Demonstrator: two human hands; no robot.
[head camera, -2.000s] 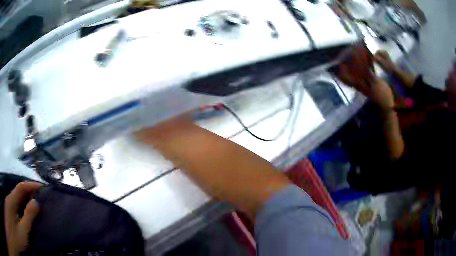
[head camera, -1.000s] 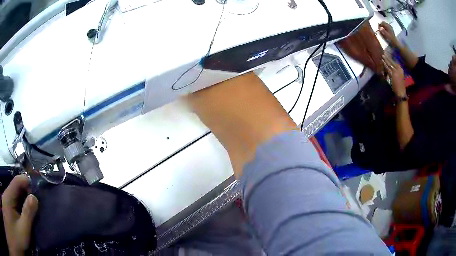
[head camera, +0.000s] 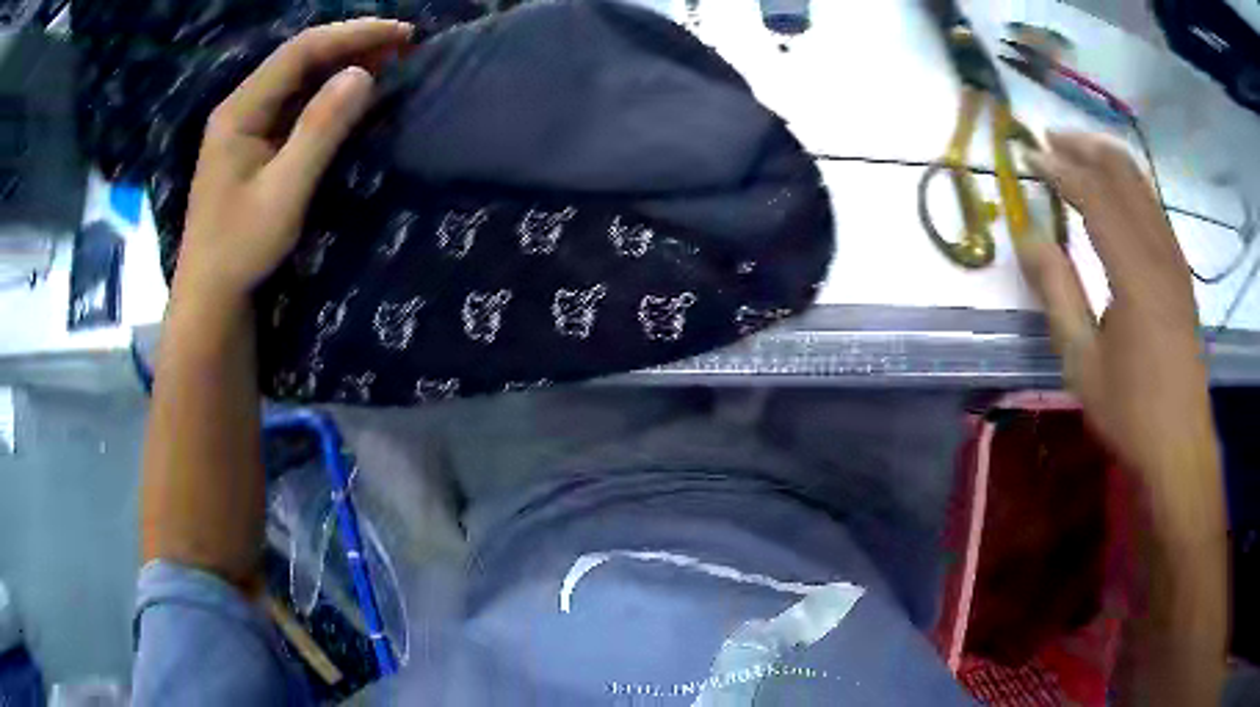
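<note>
The dark fabric piece (head camera: 553, 263) lies on the white table and reaches over its front edge. Its upper part is plain dark grey; its lower part is black with small white cartoon animal figures. My left hand (head camera: 283, 166) rests on its left side, thumb and fingers at the cloth; whether it pinches the cloth cannot be told. My right hand (head camera: 1119, 276) is at the right of the table, slightly blurred, with its fingers at the yellow-gold handle of the fabric shears (head camera: 974, 173). The shears' dark blades point away, towards the top edge.
Small snips with red grips (head camera: 1043, 62) lie beyond the shears, beside a thin dark cord. A tape strip (head camera: 884, 354) runs along the table's front edge. A red basket (head camera: 973, 539) is below right, a blue basket (head camera: 346, 539) below left. A grey fitting (head camera: 785, 14) shows at the top.
The view has swung down from the machine head to the fabric and lap. My right hand was reaching under the machine head and is now at the shears. My left hand stays at the fabric.
</note>
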